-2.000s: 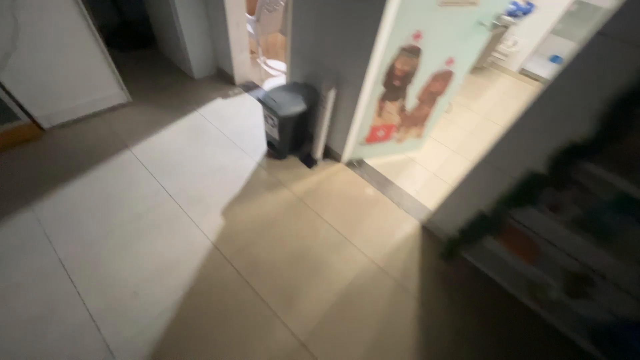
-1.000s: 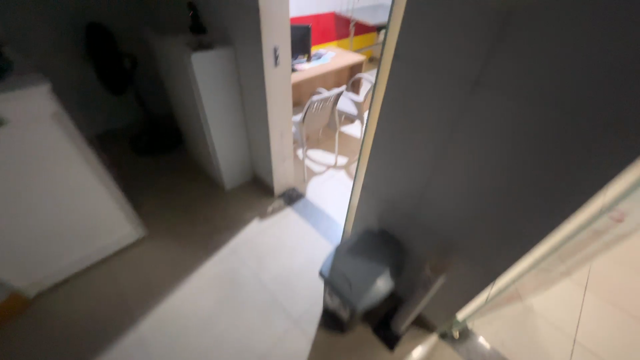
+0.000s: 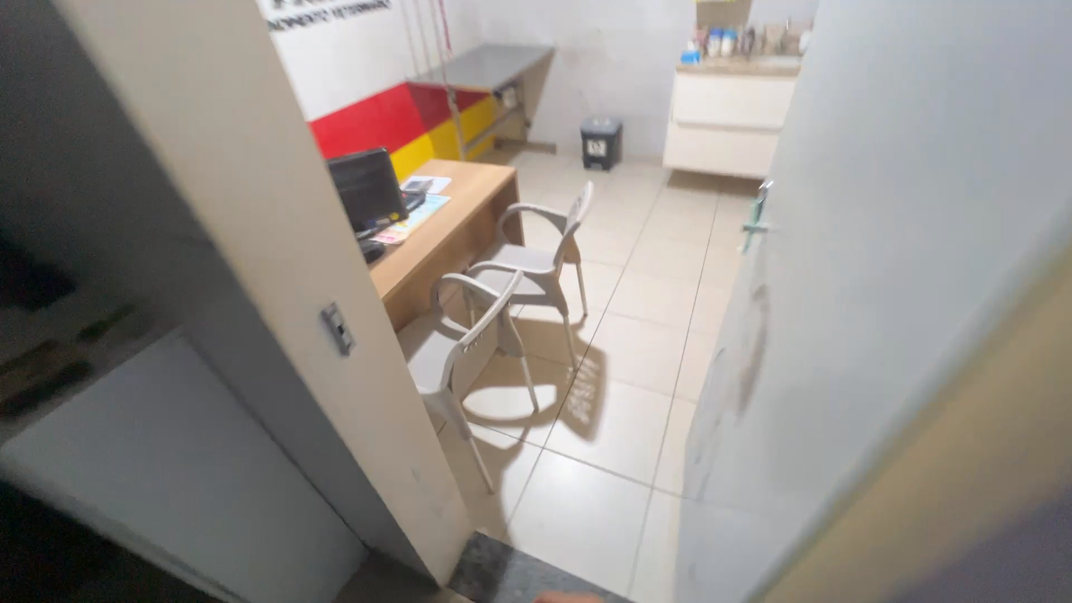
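Neither my left hand nor my right hand can be made out. A small blurred patch shows at the bottom edge, too little to tell what it is. Through the doorway, two light plastic armchairs, the nearer one (image 3: 431, 356) and the farther one (image 3: 523, 260), stand beside a wooden desk (image 3: 465, 184). A black monitor (image 3: 364, 191) and papers (image 3: 427, 209) are on the desk. The door (image 3: 846, 251) stands open on the right, its handle (image 3: 758, 219) on the side toward the room.
The door frame (image 3: 276, 218) with its strike plate (image 3: 337, 328) rises on the left, above a dark stone threshold (image 3: 511, 574). Farther in are a metal table (image 3: 494, 65), a pedal bin (image 3: 601, 144) and a white cabinet (image 3: 733, 109) with bottles on top. A white panel (image 3: 176, 452) stands at lower left.
The view has moved up to the doorway; the desk and chairs, seen farther off one second ago, now appear closer. The dark bin beside the door frame has left the view.
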